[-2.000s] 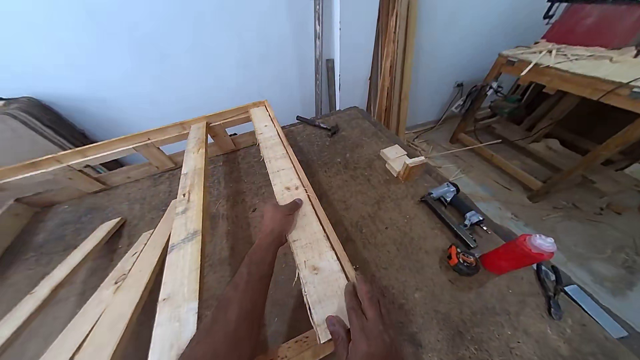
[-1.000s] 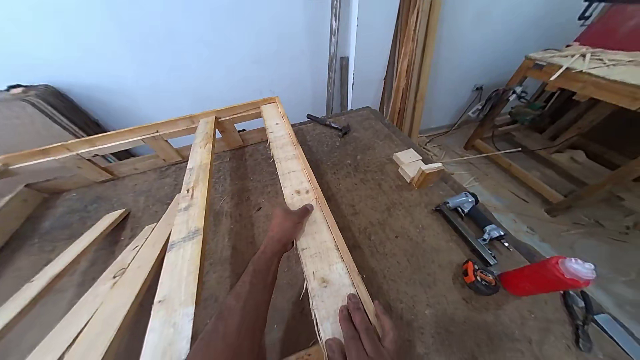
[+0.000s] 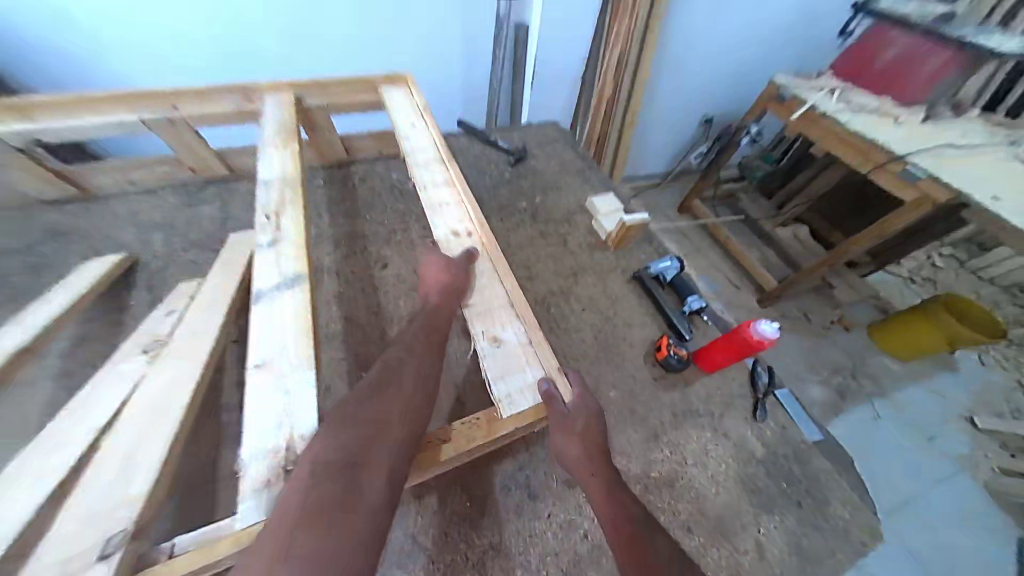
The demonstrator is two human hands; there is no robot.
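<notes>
A rough-edged wooden board point(image 3: 448, 216) lies along the inner side of the end rail point(image 3: 488, 232) of a wooden frame. Around the board's left edge, near its middle, my left hand point(image 3: 448, 280) is closed, thumb on top. At the near corner of the frame my right hand point(image 3: 572, 416) grips the end rail, its thumb by the board's end. The near rail point(image 3: 480, 440) runs left from that corner. Another board point(image 3: 280, 280) spans the frame farther left, and several loose wooden strips point(image 3: 176, 416) lie left of it.
A hammer point(image 3: 492, 142) lies beyond the frame. To the right are small wood blocks point(image 3: 612, 218), a pneumatic stapler point(image 3: 672, 292), a tape measure point(image 3: 670, 354), a red bottle point(image 3: 736, 344) and pliers point(image 3: 760, 388). A yellow bucket point(image 3: 928, 328) lies on the floor beside a wooden workbench point(image 3: 864, 152).
My right hand has shifted from the board's near end to the frame corner, and the near rail shows more. My left hand stays on the board. The view has moved.
</notes>
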